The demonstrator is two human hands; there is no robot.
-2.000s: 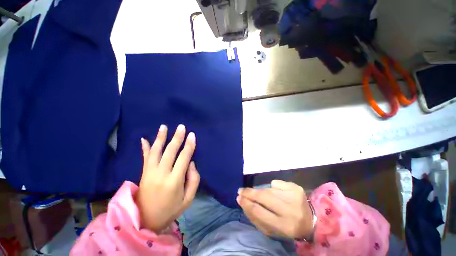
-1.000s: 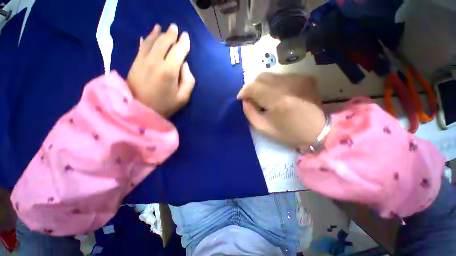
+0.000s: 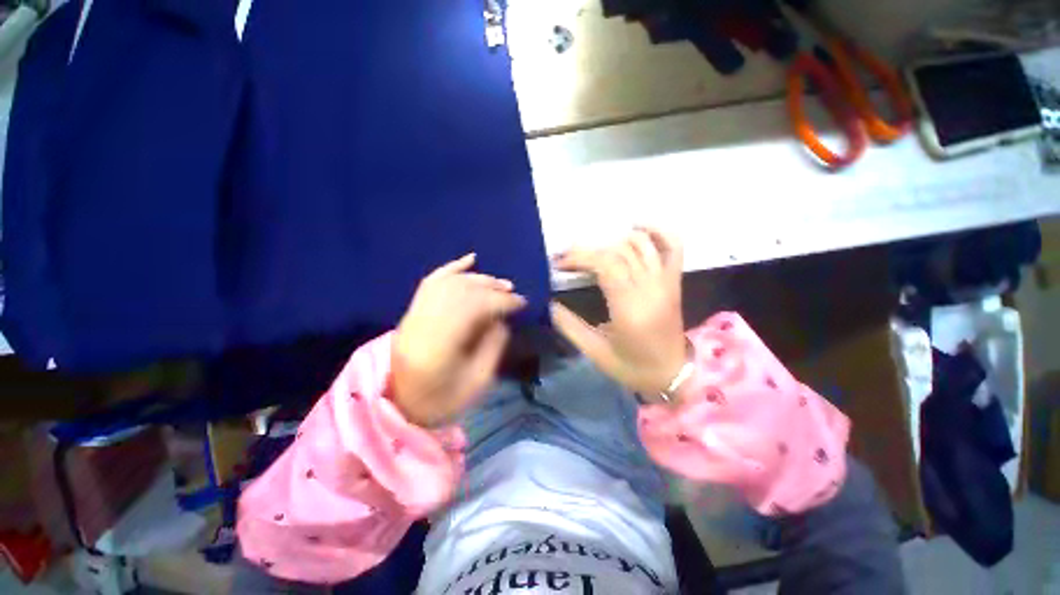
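Observation:
A navy cloth panel (image 3: pixel 384 174) lies flat on the white table, its straight right edge running down from the presser foot (image 3: pixel 494 26) at the top edge of the view. My left hand (image 3: pixel 456 339) is at the panel's lower right corner, slightly blurred, fingers bent over the cloth; whether it pinches the cloth cannot be told. My right hand (image 3: pixel 634 308) is just right of that corner, thumb and fingers apart, fingertips close to the cloth edge. The needle is not visible.
More navy cloth (image 3: pixel 128 209) lies at left. Orange-handled scissors (image 3: pixel 828 110), a dark scrap heap (image 3: pixel 709 26) and a smartphone (image 3: pixel 976 99) are at upper right. A white container (image 3: pixel 912 407) with navy pieces stands below the table's right side.
Both hands have moved from beside the presser foot down to the table's front edge. My left hand is now at the panel's lower right corner. The view has shifted, with the machine higher in frame.

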